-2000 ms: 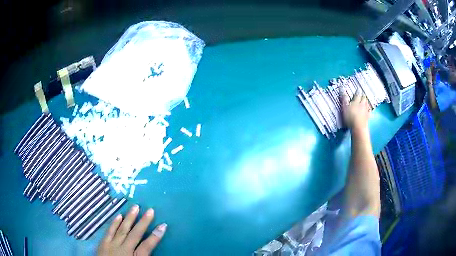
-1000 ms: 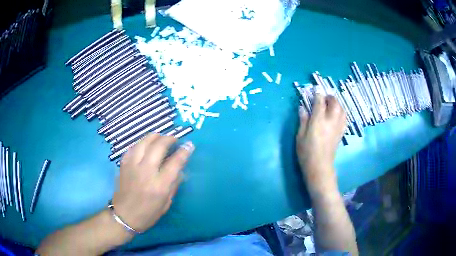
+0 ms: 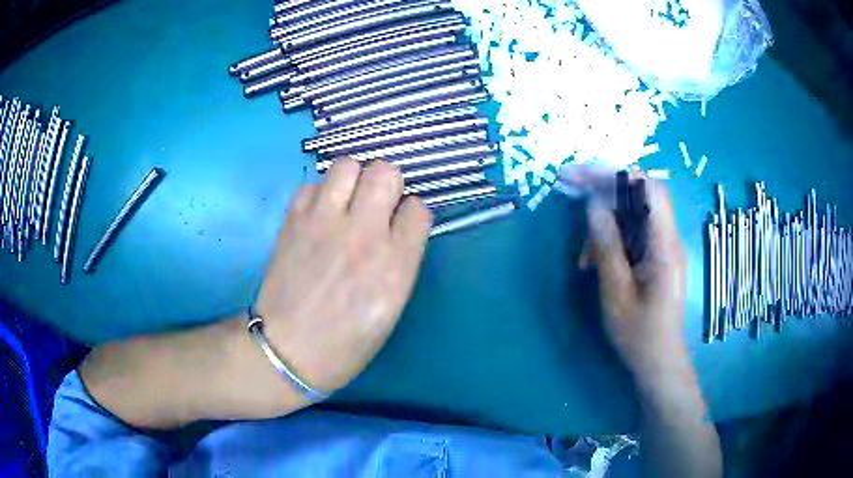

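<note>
Silver metal tubes (image 3: 393, 98) lie side by side in a central row. My left hand (image 3: 346, 271) is curled over the near end of this row; its fingertips are hidden. One metal tube (image 3: 477, 220) sticks out to the right from beside its thumb; whether it is gripped is unclear. A heap of small white plastic pieces (image 3: 571, 93) lies right of the tubes. My right hand (image 3: 641, 252) is motion-blurred at the heap's near edge, its fingertips over white pieces. A dark patch shows between its fingers; whether it holds anything cannot be told.
A row of slim silver tubes (image 3: 772, 266) stands apart at the right. More tubes (image 3: 37, 177) lie at the far left, with a single tube (image 3: 123, 220) apart beside them. A clear plastic bag (image 3: 715, 56) with white content lies behind the heap on the green-blue tabletop (image 3: 505, 345).
The camera view has turned left. My right hand has left the right-hand tube row and moved to the white heap. My left hand came from beside the central tubes to over their near end.
</note>
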